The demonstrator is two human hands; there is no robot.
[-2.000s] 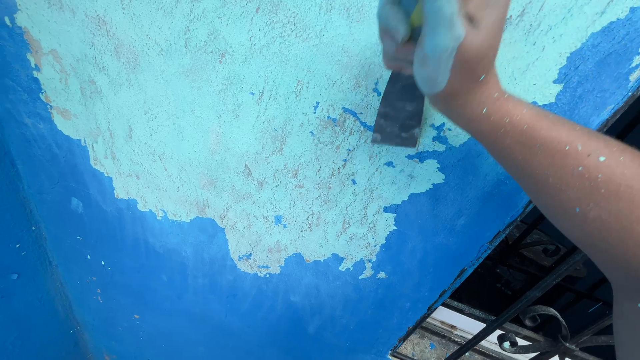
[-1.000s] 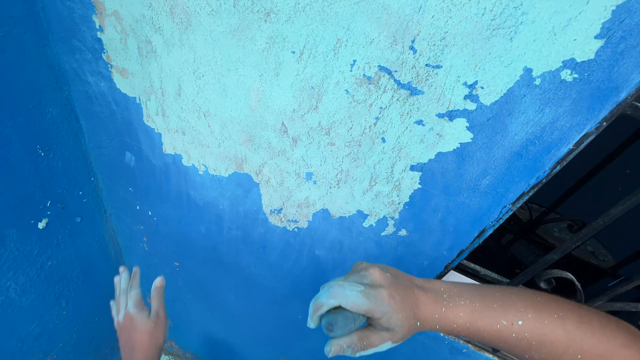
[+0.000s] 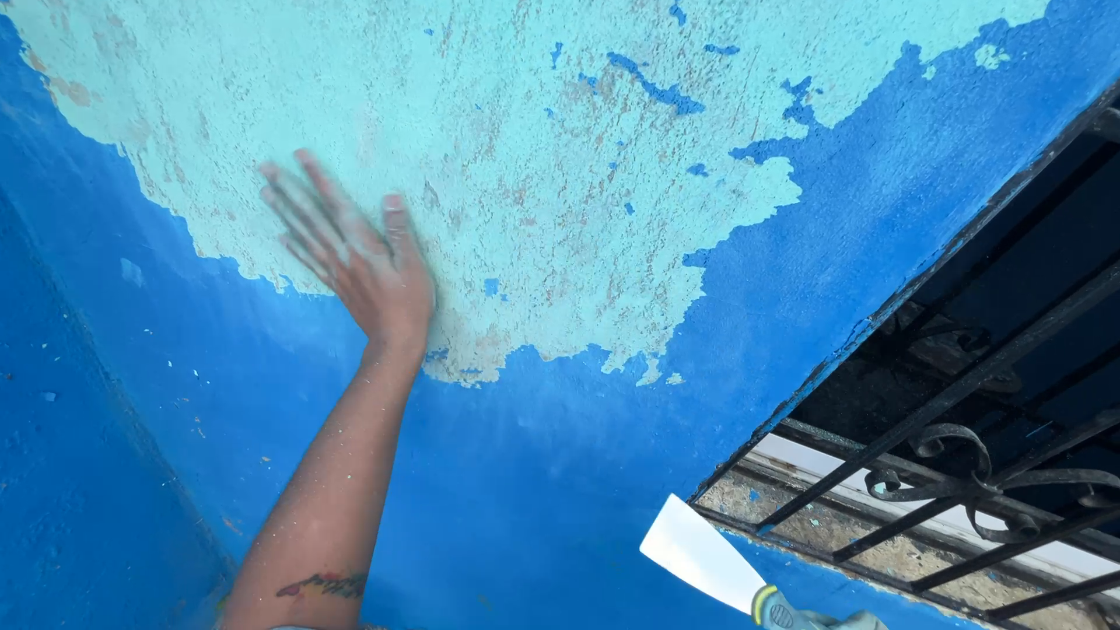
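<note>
My left hand (image 3: 359, 254) lies against or just over the pale turquoise patch (image 3: 542, 227) of the wall, fingers spread, slightly blurred and holding nothing. Blue paint (image 3: 525, 464) surrounds the patch with a ragged edge, and small blue flecks remain inside it. At the bottom right, my right hand (image 3: 853, 621) is mostly cut off by the frame; it grips a putty knife (image 3: 704, 556) by its grey handle with a yellow collar. The blade points up and left, bright with reflected light, below the patch and near the window's corner.
A black wrought-iron window grille (image 3: 962, 481) with scrolls fills the lower right, over a worn sill (image 3: 840, 516) with paint chips. On the left, the wall meets another blue surface (image 3: 79, 437) at a corner, dotted with loose flakes.
My left hand has moved up from the lower left onto the turquoise patch. My right hand, on the patch two seconds ago, has dropped to the bottom right, still with the putty knife.
</note>
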